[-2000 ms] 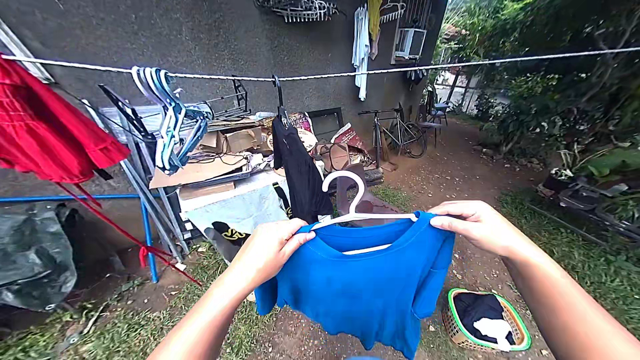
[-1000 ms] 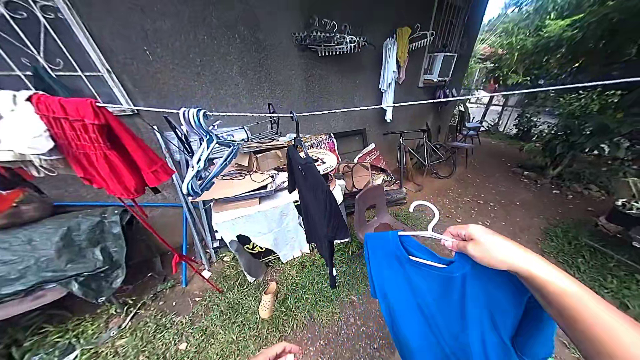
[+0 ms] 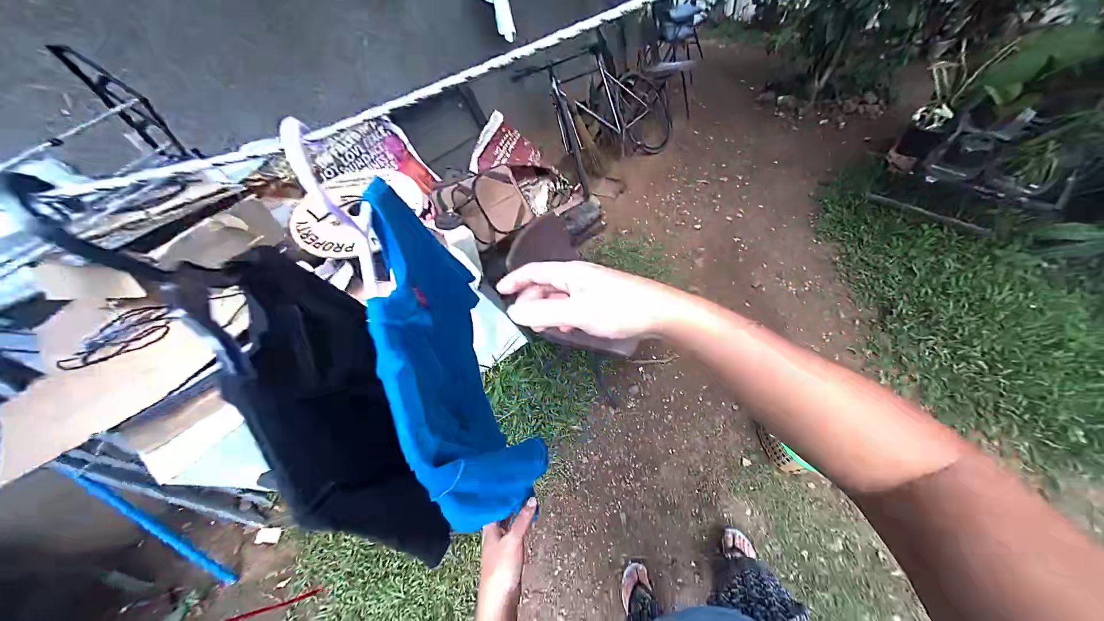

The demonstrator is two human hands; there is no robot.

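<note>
A blue shirt (image 3: 440, 371) hangs on a white plastic hanger (image 3: 315, 172), whose hook sits at the rope clothesline (image 3: 483, 67). To its left hangs a black garment (image 3: 319, 405) on a dark hanger (image 3: 95, 250). My left hand (image 3: 509, 543) is at the shirt's bottom hem, its fingers against the cloth; how firmly they hold it does not show. Right of the shirt, my right hand (image 3: 573, 297) is in the air with fingers loosely curled, touching neither shirt nor hanger.
Behind the line lie cardboard (image 3: 95, 371) and piled odds and ends. A brown plastic chair (image 3: 543, 241) stands beyond my right hand. A bicycle (image 3: 612, 103) leans by the wall. Part of a basket (image 3: 785, 453) shows under my right forearm, and potted plants (image 3: 931, 129) are at right.
The blue shirt on its hanger has gone from my right hand to the clothesline beside the black garment. My right hand has let go of it. My left hand has come to its hem.
</note>
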